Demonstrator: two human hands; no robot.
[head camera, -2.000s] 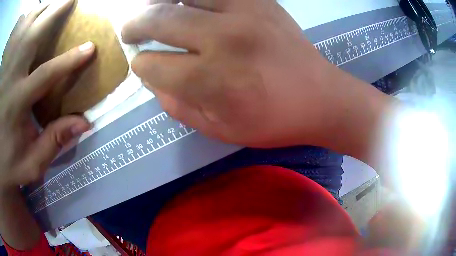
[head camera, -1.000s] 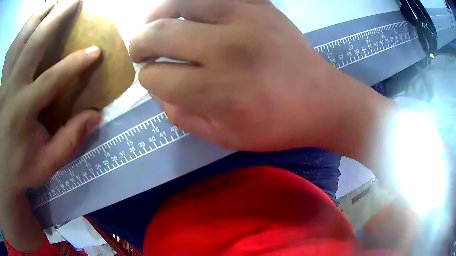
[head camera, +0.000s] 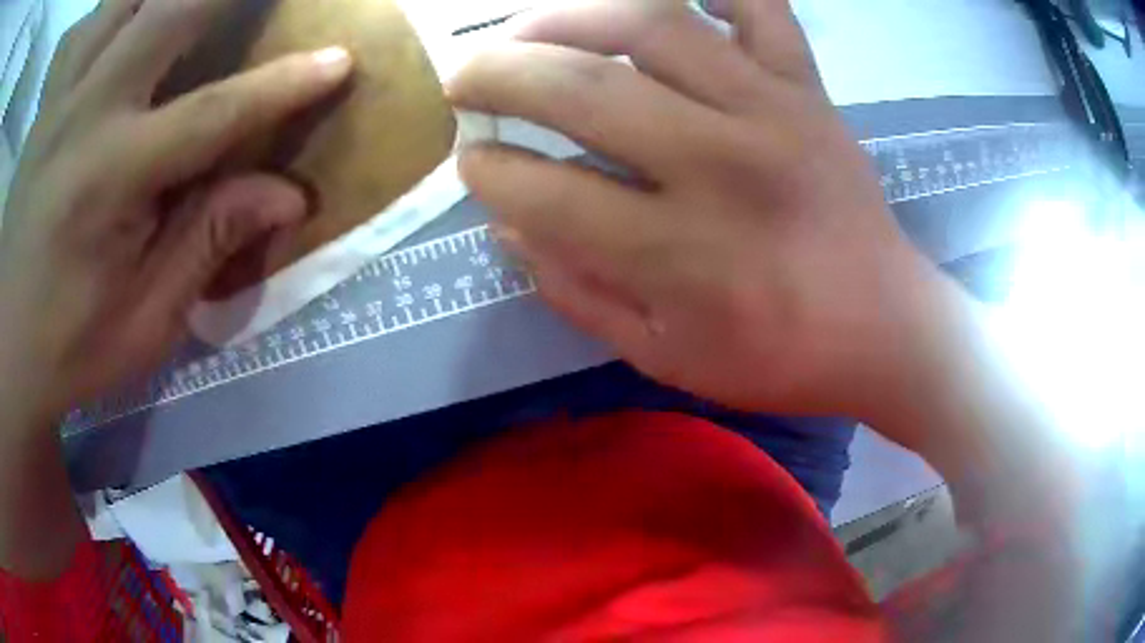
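Note:
A brown card marking template (head camera: 383, 119) with rounded corners lies on a white cloth piece (head camera: 377, 244), whose edge shows below and to the right of the card. My left hand (head camera: 163, 189) presses the template down, with the index fingertip on the card and the thumb bent at its lower edge. My right hand (head camera: 703, 189) is at the card's right edge, thumb and fingers pinched on a thin pale tool (head camera: 534, 136). Its tip is hidden, so I cannot tell whether it is a marking pencil.
The grey table edge (head camera: 502, 342) carries a printed ruler (head camera: 414, 286). Black-handled scissors (head camera: 1077, 69) lie at the upper right. A thin dark line or slit (head camera: 487, 24) shows on the white bed. A red mesh basket (head camera: 283, 580) with pale scraps is below at left.
Both hands, the template and the cloth sit further right in the view, which has also shifted. More white cloth shows below the card. My right hand stays at the card's right edge.

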